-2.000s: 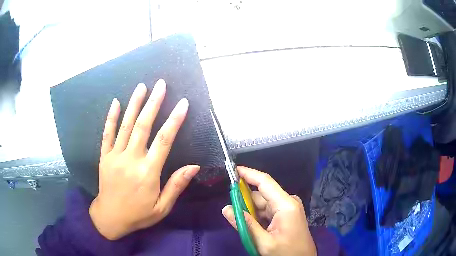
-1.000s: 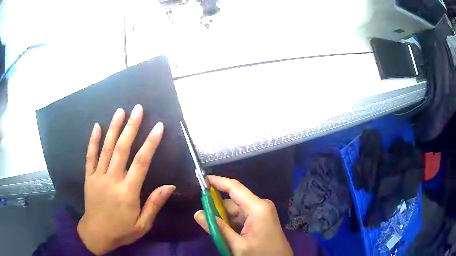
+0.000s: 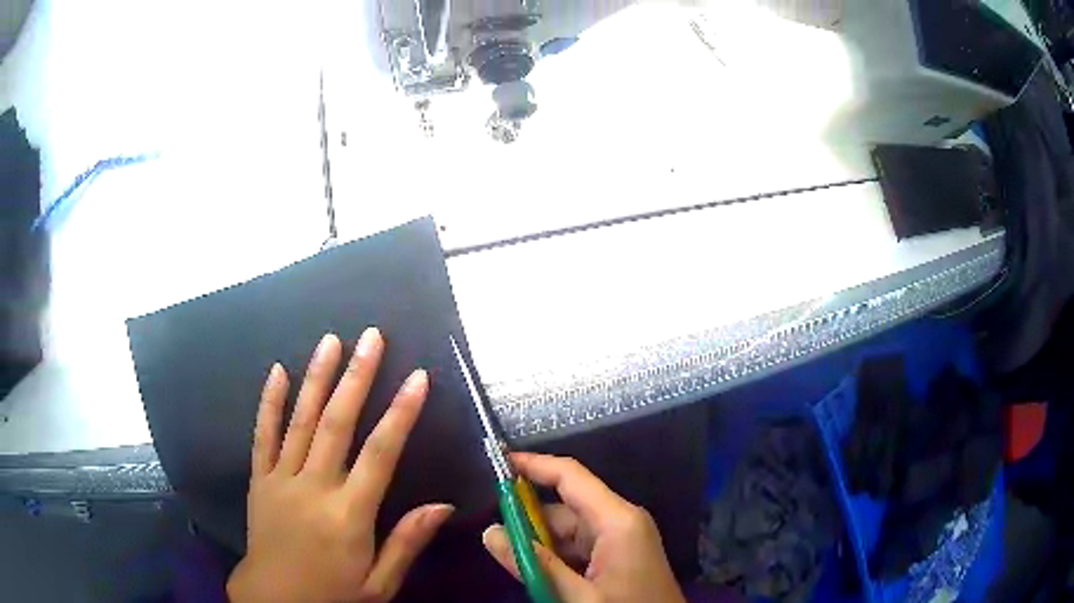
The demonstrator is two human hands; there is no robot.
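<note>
A dark fabric piece (image 3: 318, 306) lies over the table's front edge, its lower part hanging towards my lap. My left hand (image 3: 336, 483) lies flat on it, fingers spread, palm down. My right hand (image 3: 595, 530) holds scissors (image 3: 495, 454) with green and yellow handles. The silver blades lie along the fabric's right edge, tips pointing away from me. The blades look closed or nearly closed; whether fabric is between them cannot be told.
The sewing machine's needle area (image 3: 426, 116) and tension knob (image 3: 506, 71) are at the top. A flat black rectangle (image 3: 930, 191) lies at the table's right. A blue crate (image 3: 839, 471) with dark cloth stands lower right. A blue strand (image 3: 88, 183) and dark stack (image 3: 18, 247) are left.
The view has shifted, so more of the machine shows at the top and the table sits lower. My hands, the scissors and the fabric keep nearly the same places relative to each other.
</note>
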